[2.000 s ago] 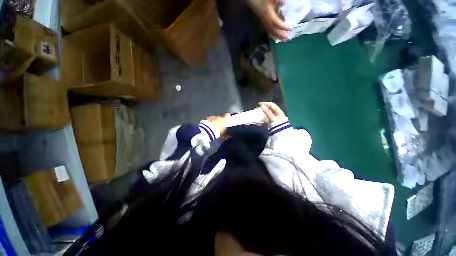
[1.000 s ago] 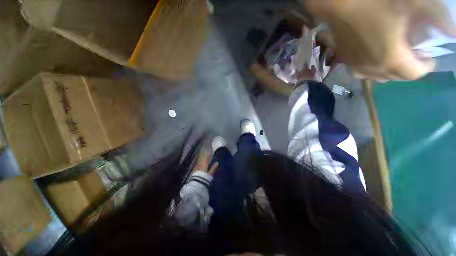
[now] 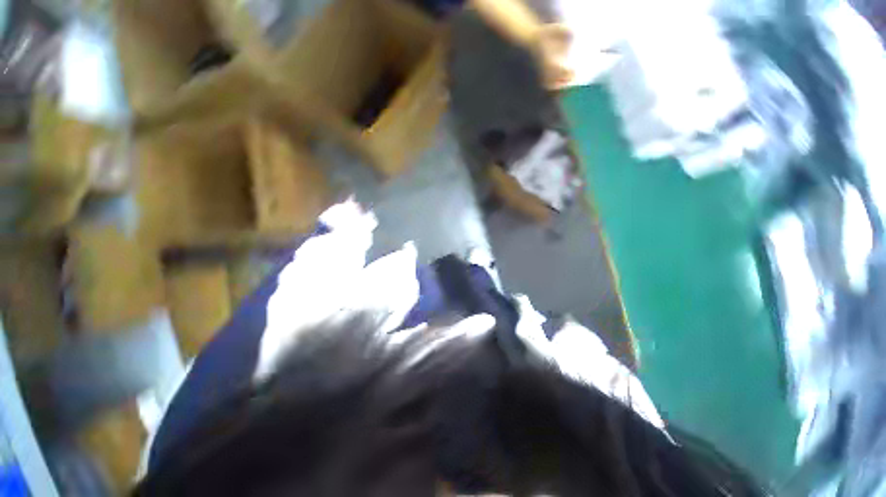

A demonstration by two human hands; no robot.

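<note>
Neither of my hands shows. My white and dark blue sleeves and clothing are blurred at the lower middle, partly behind dark hair. The green bench top (image 3: 680, 262) runs along my right. A blurred pile of white pieces (image 3: 680, 87) lies at its far end. A brown container (image 3: 525, 194) with white, crumpled-looking contents (image 3: 546, 170) stands low beside the bench's left edge.
Another person's hand or forearm (image 3: 549, 49) is at the far end of the bench. Open brown cartons (image 3: 330, 68) stand at the left and far left. Shiny, blurred clear and white packaging (image 3: 806, 291) lines the bench's right side.
The view has risen from low over the floor, and the bench shows more fully. My right arm is no longer stretched to the low container. My left hand has gone out of sight.
</note>
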